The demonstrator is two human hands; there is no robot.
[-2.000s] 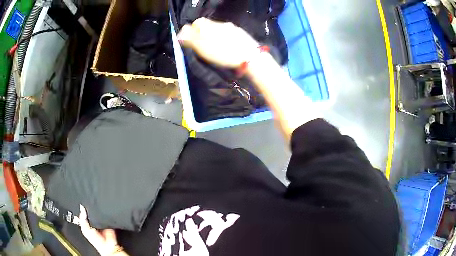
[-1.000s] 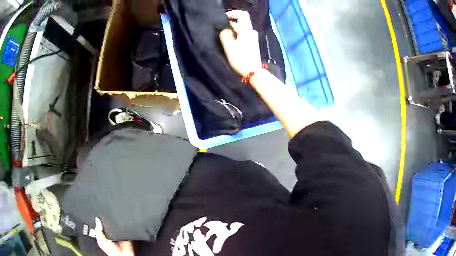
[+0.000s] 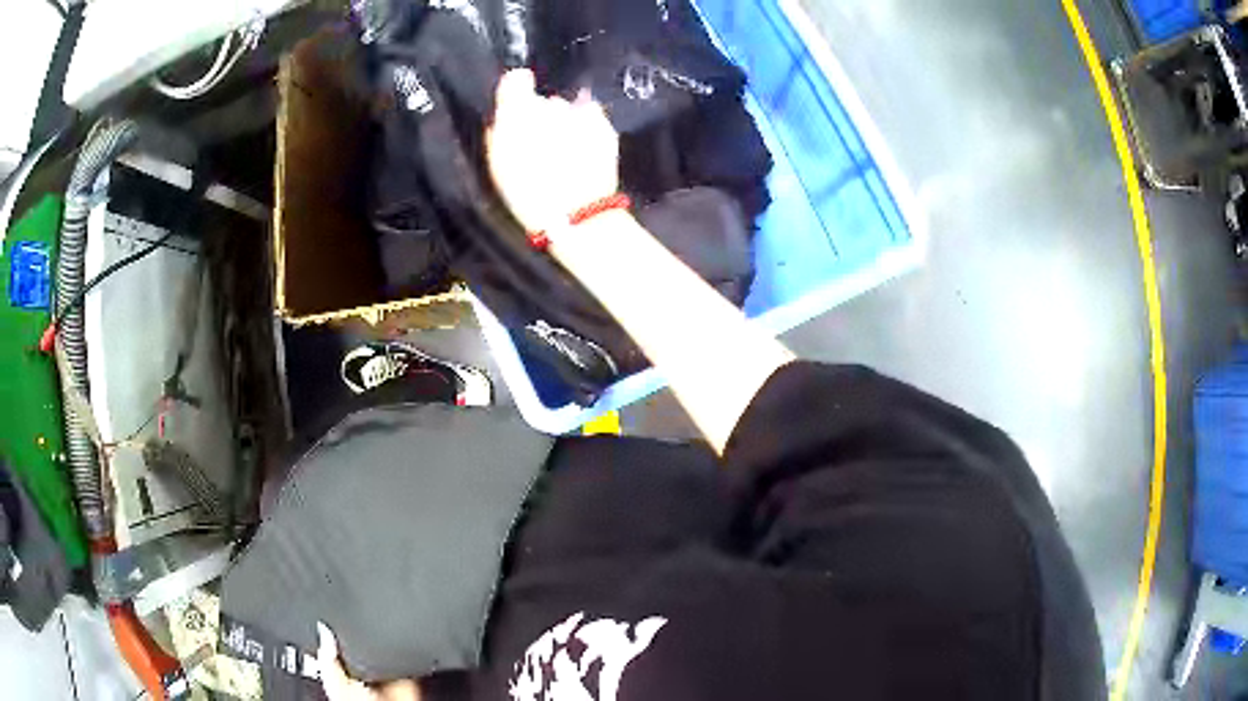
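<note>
A dark grey-black fabric panel lies over my lap at lower left, with a small white label near its lower left edge. My left hand, partly cut off by the bottom edge, holds the panel's lower edge beside that label. My right hand, with a red bracelet at the wrist, grips another black fabric piece that has a white label. That piece stretches over the left rim of the blue crate. The fingertips are blurred. More black pieces lie in the crate.
An open carton with dark items stands left of the crate. A shoe shows below it. A grey hose and an orange-red part are at left. A yellow floor line, blue bins and a metal frame are at right.
My right hand has moved left within the crate area and now draws a black piece towards the carton side. My left hand still holds the panel. The camera view has shifted.
</note>
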